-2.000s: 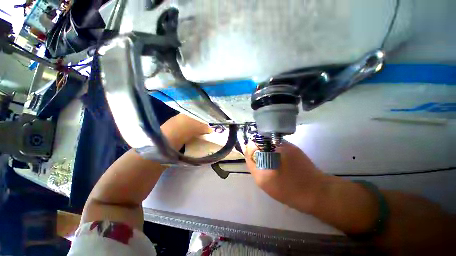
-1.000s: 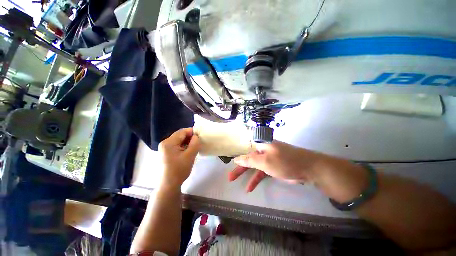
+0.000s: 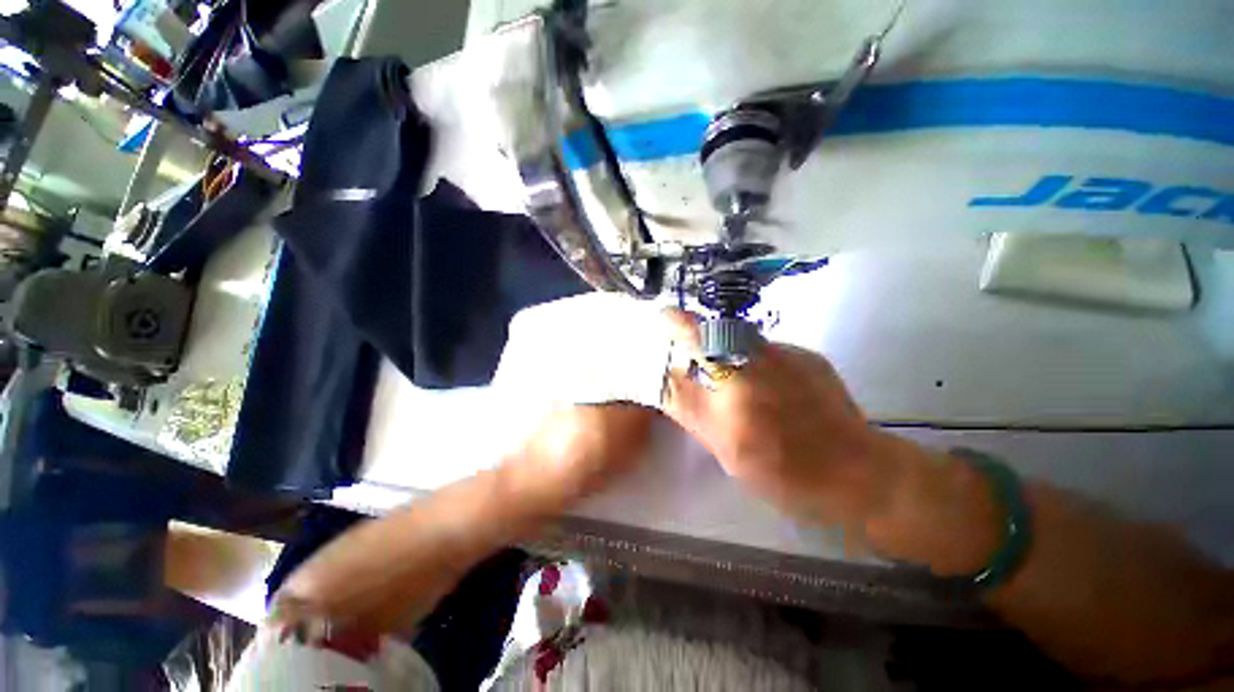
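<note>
A cream cloth piece (image 3: pixel 575 349) lies on the machine bed beside the needle area, very bright. My left hand (image 3: pixel 591 443) is at its lower edge, blurred, with its fingertips hidden at the cloth. My right hand (image 3: pixel 778 412) has its fingertips at the cloth's right edge, just below and partly behind the knurled tension dial (image 3: pixel 728 338); they pinch the edge. The needle and presser foot are hidden. A dark navy garment panel (image 3: pixel 453 277) lies left of the cloth, reaching down over the table's left part.
The white machine head (image 3: pixel 893 169) with blue stripe spans the top. The curved metal guard (image 3: pixel 559 176) hangs left of the dial. Folded cream pieces (image 3: pixel 1089 273) lie at right. Another machine (image 3: pixel 102 322) stands far left. The ribbed front edge (image 3: pixel 717 565) runs below my hands.
My left hand has moved right and down along the cream piece, toward my right hand. The piece has shifted slightly left and looks brighter. My right hand's spread fingers have drawn in at its edge.
</note>
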